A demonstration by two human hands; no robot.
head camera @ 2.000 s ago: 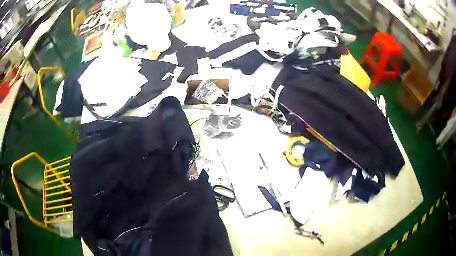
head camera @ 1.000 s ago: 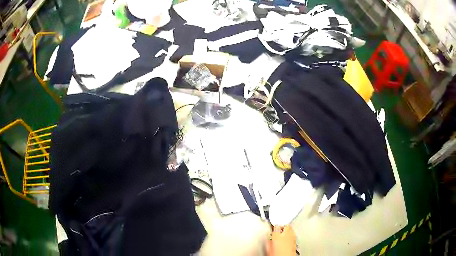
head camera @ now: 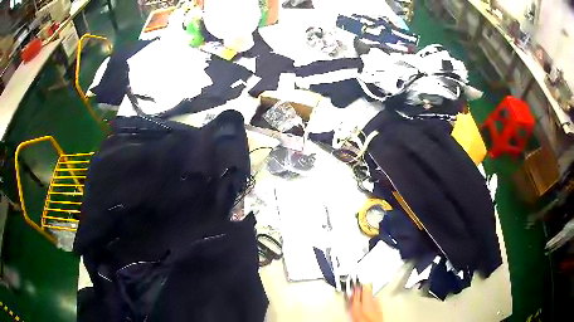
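My right hand (head camera: 365, 304) shows small and blurred at the lower edge, its fingertips at a thin pale item (head camera: 343, 281) beside the white sheets; whether it grips it I cannot tell. A large dark navy garment (head camera: 170, 188) with thin pale lines covers the left side of the table and runs out of the bottom edge. My left hand is not in view.
A second dark garment (head camera: 440, 188) with a brass-coloured zipper lies right, beside a yellow tape roll (head camera: 372, 217). Black-looped scissors (head camera: 269, 248) lie mid-table by white sheets (head camera: 302, 233). Behind is an open cardboard box (head camera: 289, 108). A red stool (head camera: 511, 127) and yellow rack (head camera: 63, 185) stand beside the table.
My right hand came into view at the bottom after the oldest frame and now lies slightly further right in the picture. The camera view has shifted. The garments lie the same way.
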